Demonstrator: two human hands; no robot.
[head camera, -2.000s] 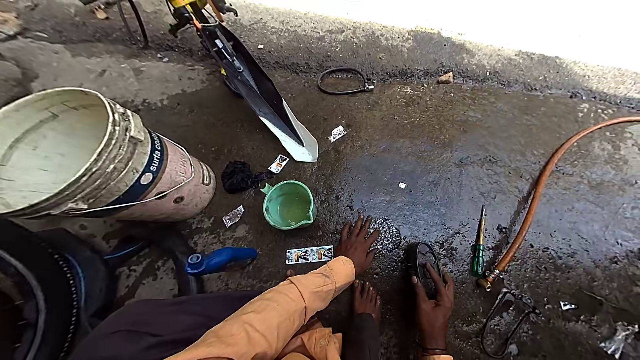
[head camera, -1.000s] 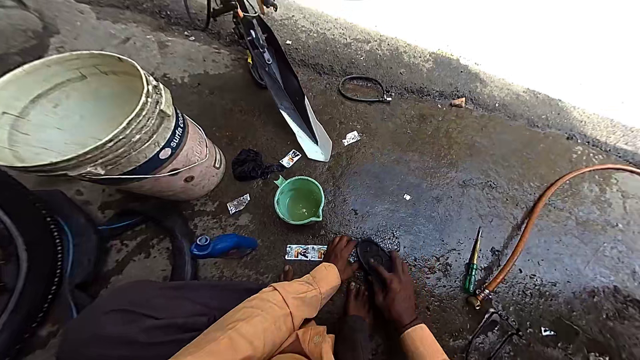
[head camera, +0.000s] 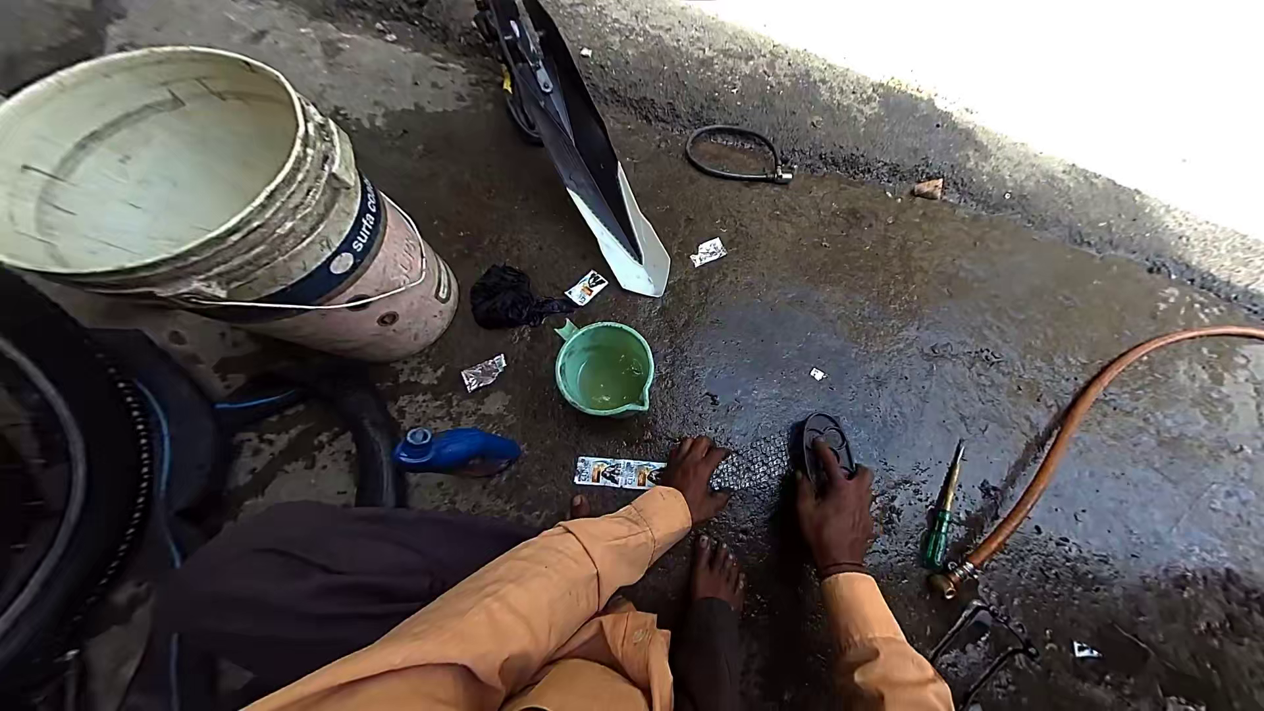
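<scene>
My left hand (head camera: 697, 479) rests fingers spread on the edge of a wet, textured mesh-like patch (head camera: 755, 466) on the ground, beside a strip of printed sachets (head camera: 619, 472). In my right hand (head camera: 837, 513) is a dark flip-flop (head camera: 826, 440), held near the patch's right edge; part of it is under my fingers. Above my left hand stands a green plastic mug (head camera: 604, 369) with cloudy liquid in it. A screwdriver with a green handle (head camera: 938, 538) lies right of my right hand.
A large paint bucket (head camera: 390, 296) stands at the left, near a tyre (head camera: 59, 474), an inner tube (head camera: 370, 434) and a blue bottle (head camera: 459, 450). A black and white mudguard (head camera: 632, 247) reaches in from the top. An orange-brown hose (head camera: 1076, 420) curves at the right; a black cable loop (head camera: 736, 176) lies above.
My right hand and the flip-flop have moved right, away from my left hand, after being close beside it one second ago. The view has shifted somewhat.
</scene>
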